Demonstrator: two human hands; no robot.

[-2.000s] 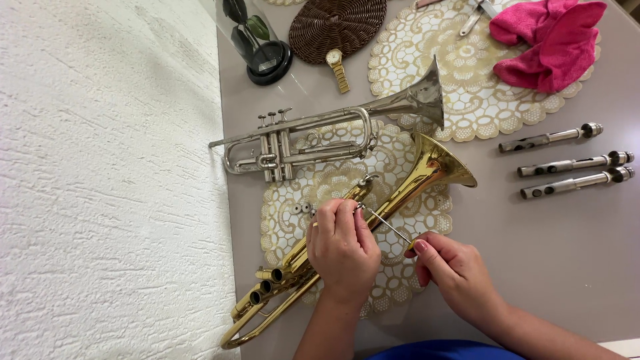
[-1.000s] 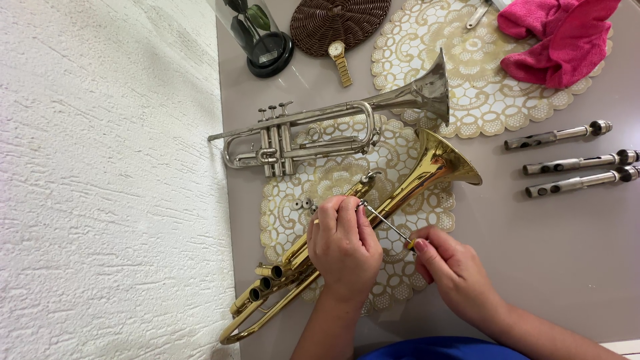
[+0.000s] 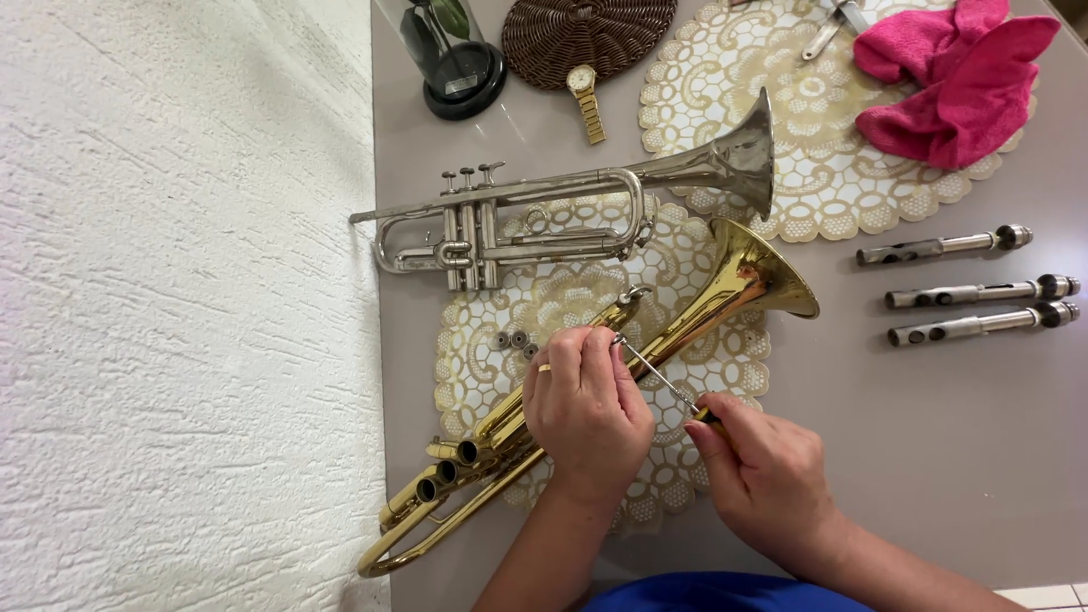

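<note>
A brass trumpet [image 3: 744,285] lies slantwise on a lace-patterned placemat [image 3: 476,327], its valve casings open at the lower left. My left hand [image 3: 591,399] is closed on its tubing, near a small metal fitting. In my right hand [image 3: 761,467] is a screwdriver [image 3: 659,374] by its yellow and black handle; the tip of its shaft meets the fitting at my left fingertips. Several small round caps [image 3: 518,340] rest on the mat left of my left hand. Above lies a silver trumpet [image 3: 552,212]. Several valve pistons [image 3: 969,293] lie at the right.
A pink cloth [image 3: 960,85] and a metal tool [image 3: 824,36] lie on a second placemat [image 3: 790,110] at the upper right. A gold wristwatch [image 3: 586,102] touches a woven brown mat [image 3: 586,34]. Beside it stands a glass dome with a black base [image 3: 466,85]. A textured white wall [image 3: 187,306] borders the table's left.
</note>
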